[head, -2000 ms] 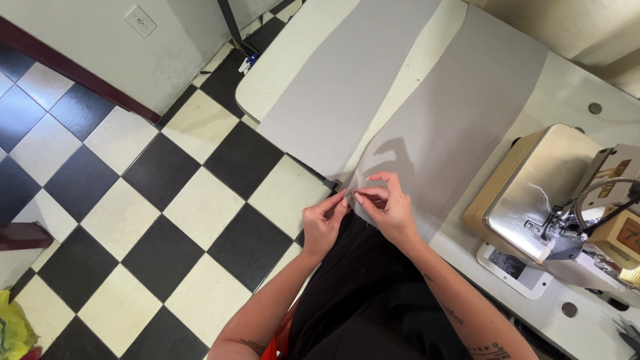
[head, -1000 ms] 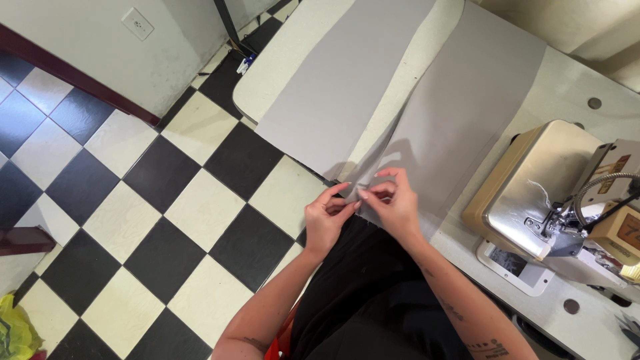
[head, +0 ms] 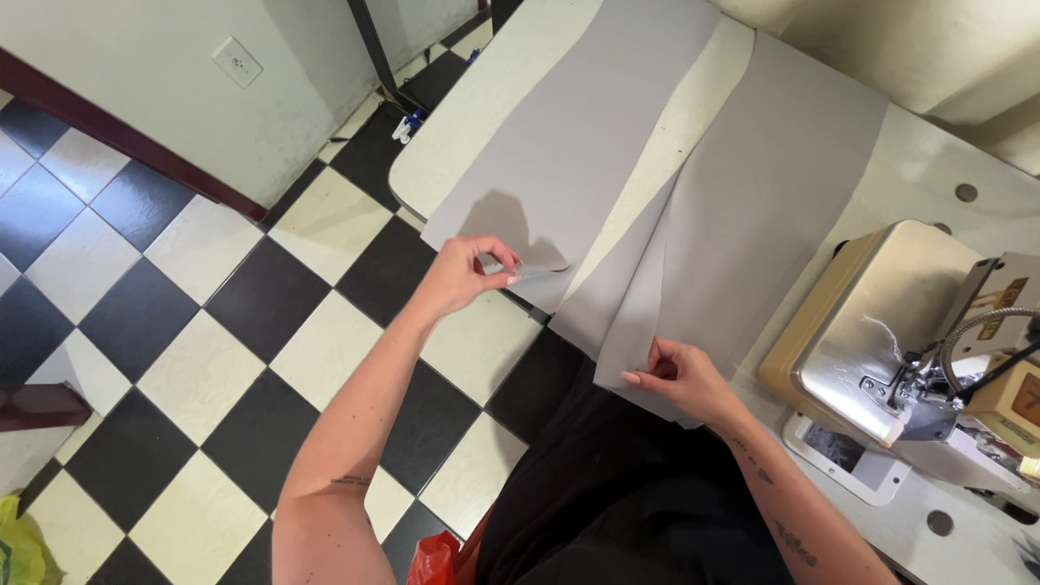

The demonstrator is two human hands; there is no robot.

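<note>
Two grey fabric panels lie side by side on a white sewing table. My left hand [head: 479, 272] pinches the near edge of the left fabric panel [head: 569, 138], lifting a small fold of it. The near corner of the right fabric panel [head: 780, 162] is between the thumb and fingers of my right hand [head: 678, 374], its edge folded back over the table's front edge. Beneath that fold another layer of grey fabric shows. A strip of bare table [head: 682, 122] separates the panels farther back.
An overlock sewing machine [head: 886, 325] stands on the right of the table. Below lies a checkered tile floor [head: 268, 317]. A red plastic bag [head: 433, 559] is by my body, a yellow-green bag [head: 24, 544] at the lower left. A wall outlet [head: 237, 62] is at upper left.
My hands were together at the right panel's near end. They have moved apart, my left hand going left to the left panel's edge, while my right hand keeps hold of the right panel.
</note>
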